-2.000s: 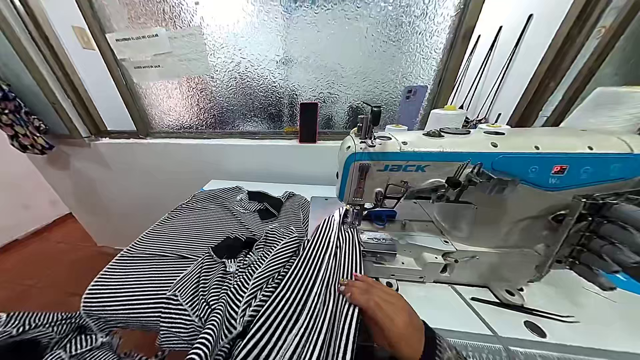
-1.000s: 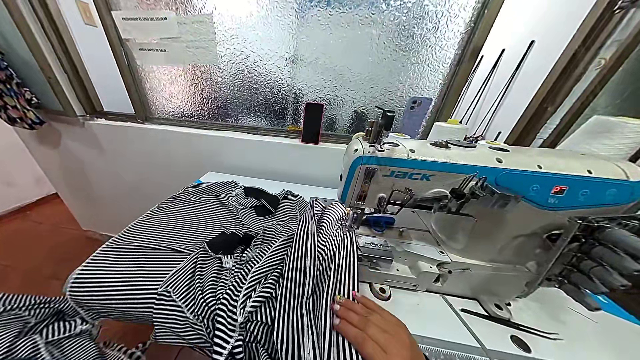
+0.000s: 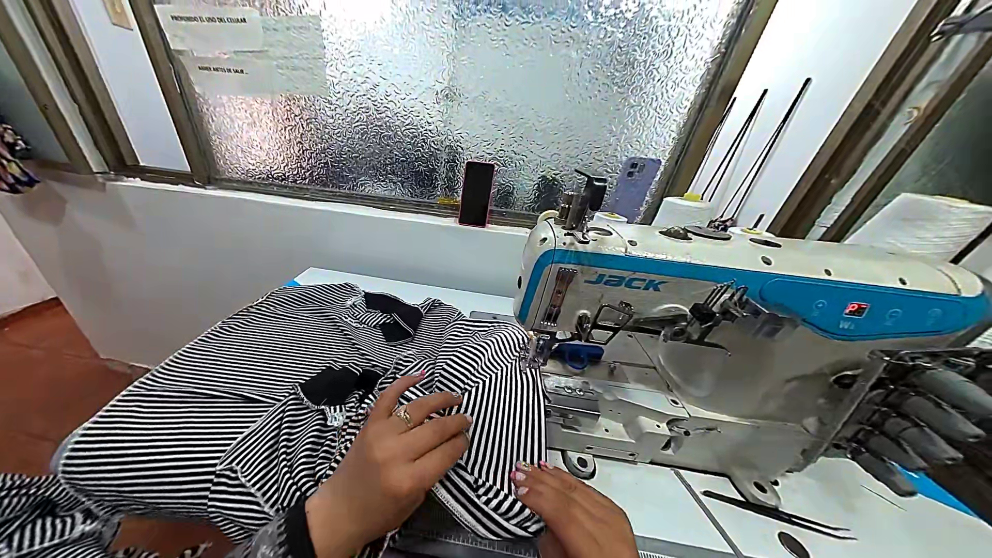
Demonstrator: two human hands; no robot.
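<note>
A black-and-white striped knit garment (image 3: 504,403) lies with its edge at the needle and presser foot (image 3: 536,350) of a Jack industrial sewing machine (image 3: 744,310). Spread on the fabric, left of the presser foot, is my left hand (image 3: 399,453), a ring on one finger. My right hand (image 3: 573,508) touches the garment's lower right edge, fingertips on the cloth; its thumb is hidden. More striped garments with black neck parts (image 3: 225,372) are piled to the left. Whether either hand pinches the cloth is not plain.
Tweezers (image 3: 779,515) lie on the white machine table (image 3: 666,496), right of my right hand. Thread cones (image 3: 682,213) stand behind the machine. A dark phone (image 3: 476,194) and a lilac phone (image 3: 634,188) lean by the window. More striped cloth (image 3: 46,515) is at lower left.
My left hand has come into view onto the garment. The fabric's lower end, which ran down past the frame's bottom, now lies folded beside my right hand.
</note>
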